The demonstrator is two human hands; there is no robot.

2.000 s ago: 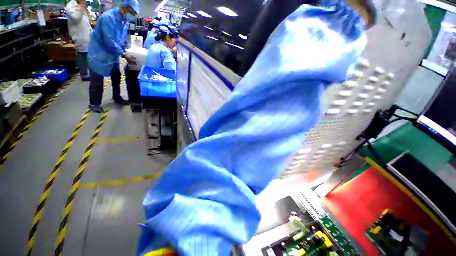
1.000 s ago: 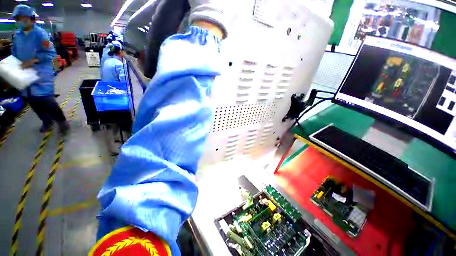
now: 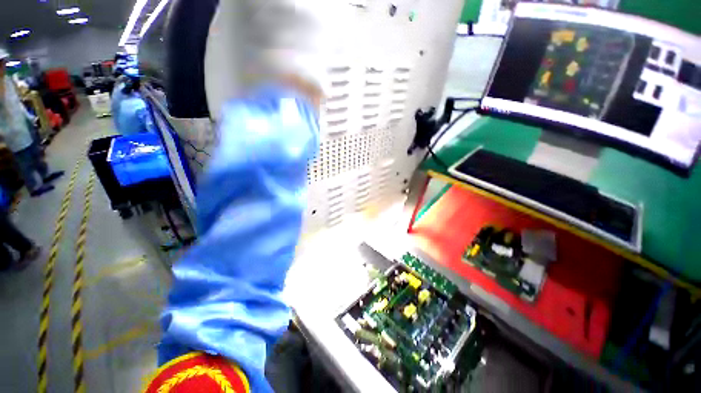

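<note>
A green circuit board [image 3: 411, 318] crowded with parts and yellow blocks lies in a dark frame at the bottom centre. My left arm, in a blue sleeve with a red and yellow badge, is raised on its left side. My left hand [image 3: 269, 50] is a pale, blurred shape high up against the white machine, well above the board. Its fingers cannot be made out, nor whether it holds anything. My right hand is not in view.
A second board [image 3: 507, 257] and a thin dark tool [image 3: 588, 318] lie on the red mat [image 3: 453, 222]. Above are a keyboard [image 3: 549, 192] and monitor [image 3: 599, 77]. The white machine [image 3: 361, 84] stands behind. People and a blue bin [image 3: 138, 160] are at left.
The view has swung right and down, bringing the monitor, keyboard and whole framed board in. My raised left arm now appears farther left and more upright. The standing person has moved to the left edge.
</note>
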